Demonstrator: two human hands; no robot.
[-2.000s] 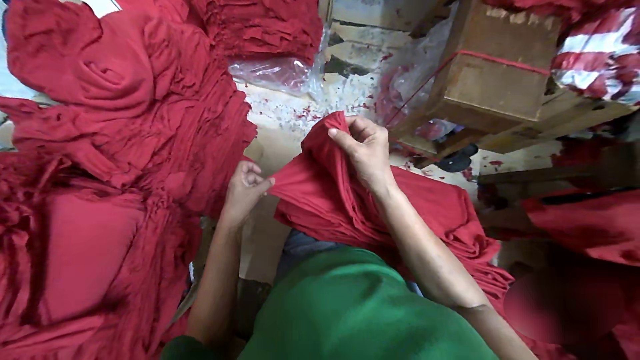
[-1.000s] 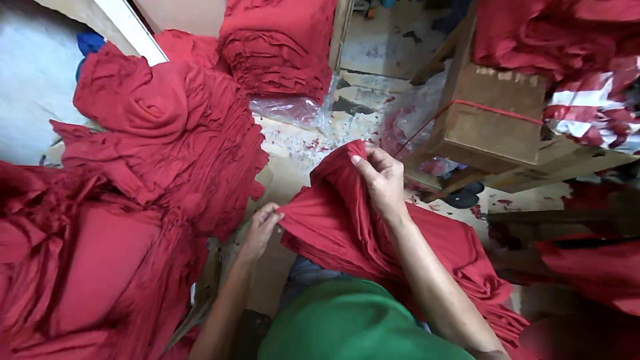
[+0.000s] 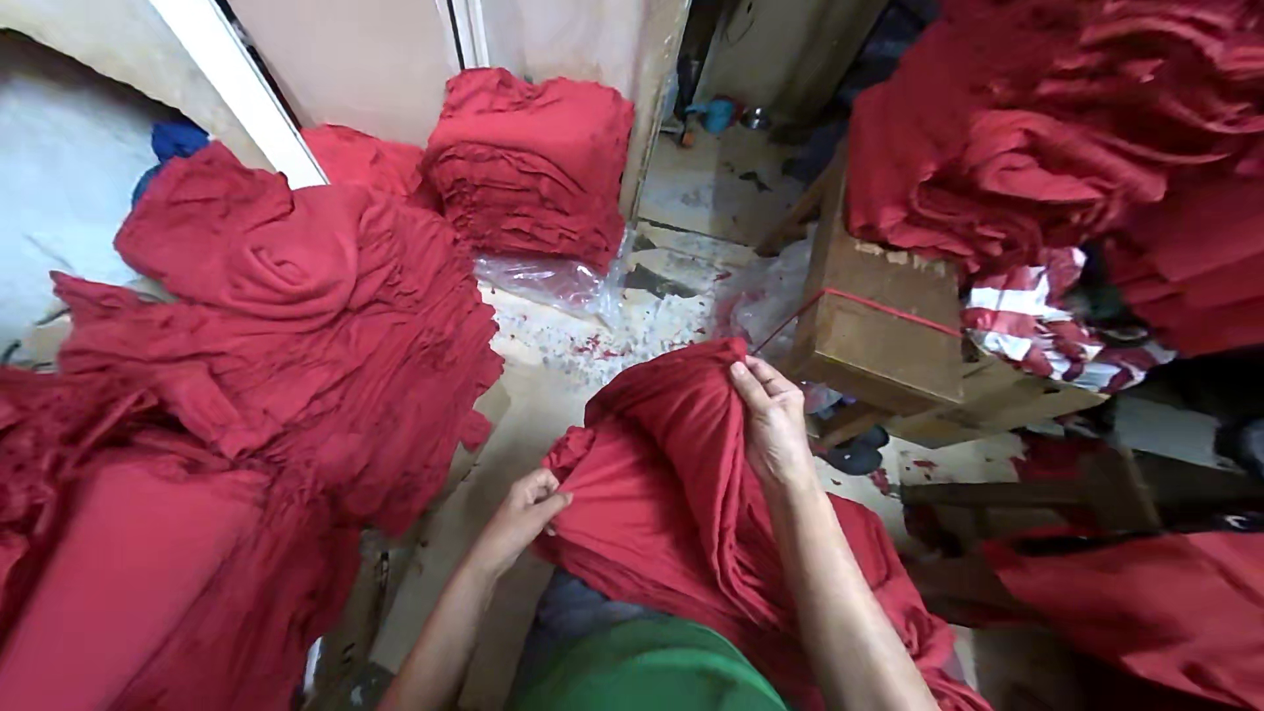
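Note:
Red fabric pieces (image 3: 642, 494) lie in a layered bundle over my lap, in front of my green shirt. My left hand (image 3: 523, 513) pinches the bundle's left edge between thumb and fingers. At the raised upper fold, my right hand (image 3: 775, 420) grips the cloth, thumb on the near side. Between the two hands the cloth is spread, with folds running down toward my right forearm. The fingertips of my right hand are partly hidden behind the fabric.
Heaped red fabric (image 3: 296, 296) fills the left side. A stacked red cloth pile (image 3: 533, 168) stands beyond, beside clear plastic (image 3: 553, 281). At right are a wooden box-like piece (image 3: 879, 336) with a red cord and more red cloth (image 3: 1047, 128). Scraps litter the floor (image 3: 612, 326).
The view has shifted, showing more of the upper area. The cloth between my hands is spread wider than one second ago. Both hands still hold the fabric.

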